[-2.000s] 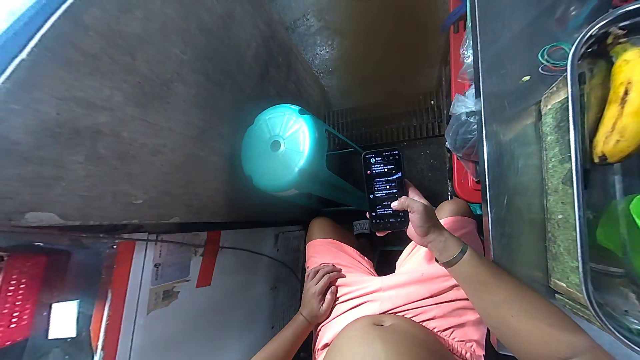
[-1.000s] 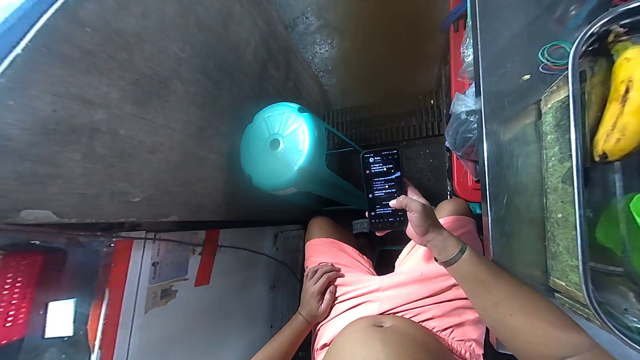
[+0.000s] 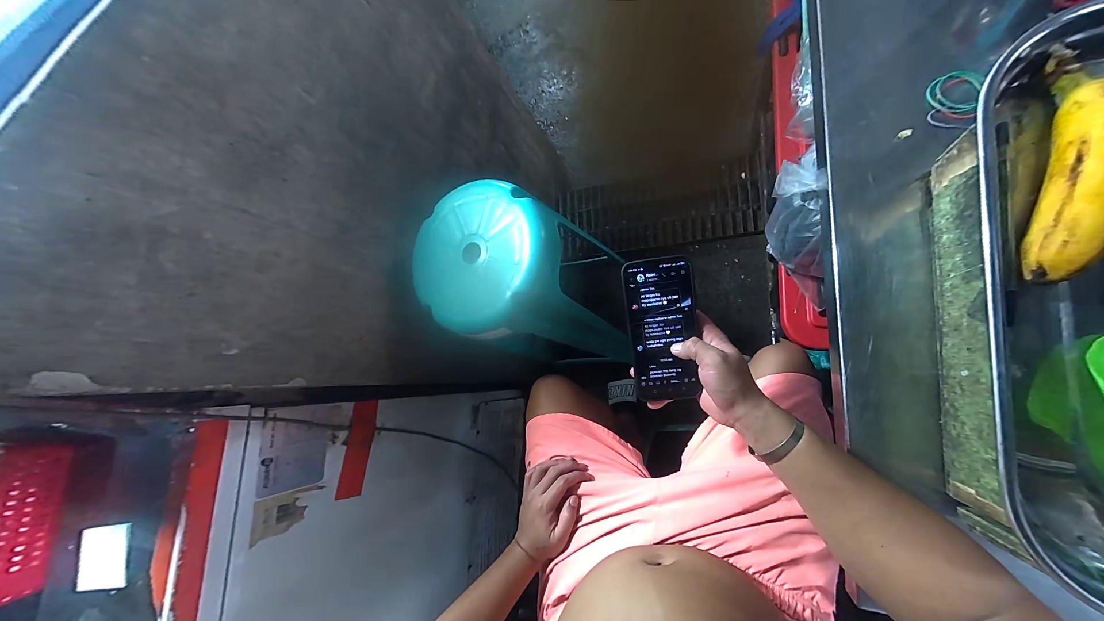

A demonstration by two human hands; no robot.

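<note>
My right hand (image 3: 723,366) is shut on a smartphone (image 3: 662,332) held over my knees, with the thumb on its lit screen, which shows a dark chat page. A bracelet (image 3: 780,442) circles that wrist. On the thigh of my pink shorts (image 3: 638,509) rests my left hand (image 3: 552,504), holding nothing, its fingers slightly bent. Left of the phone stands a turquoise plastic stool (image 3: 483,259).
A metal counter (image 3: 888,216) on the right bears rubber bands (image 3: 953,97) and a glass-like tray (image 3: 992,259) with a banana (image 3: 1069,185). Plastic bags (image 3: 798,216) hang beside it. A dark panel (image 3: 259,190) fills the left, above a white cabinet (image 3: 371,526).
</note>
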